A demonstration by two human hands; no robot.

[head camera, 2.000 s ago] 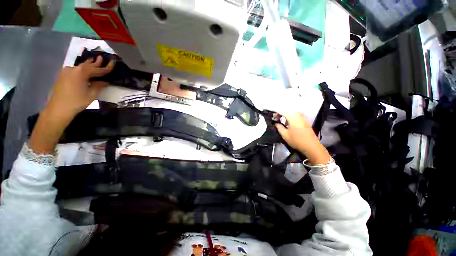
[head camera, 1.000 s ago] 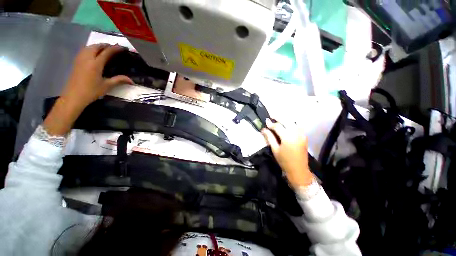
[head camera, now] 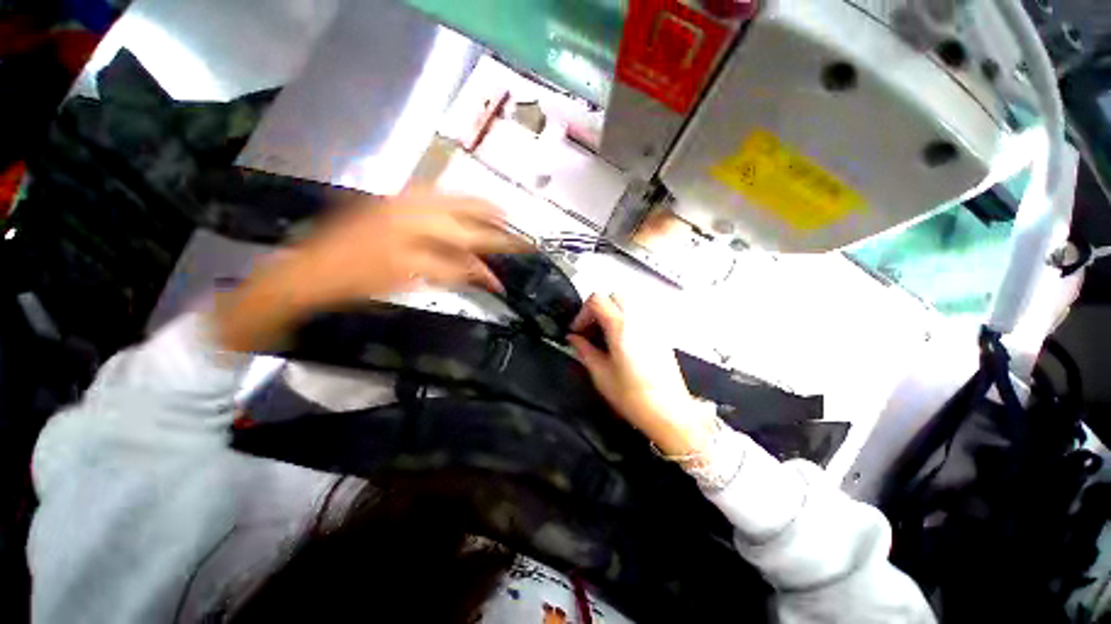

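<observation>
A dark padded strap lies in front of the machine, its end between my two hands. My right hand pinches its edge between thumb and fingers. My left hand is blurred over the strap's left part; its grip cannot be made out. More dark camouflage straps lie stacked below my hands. The sewing clamp sits under the white-grey machine head, to the upper right of the strap. No strap shows in the clamp.
A dark camouflage heap is at the far left beside the shiny side table. Black webbing is heaped at the right. A white hose hangs beside the machine head. A screen is cut off at the upper right.
The view has turned left, so the machine sits further right. The strap has come out of the clamp towards me. My hands have moved closer together over the pile.
</observation>
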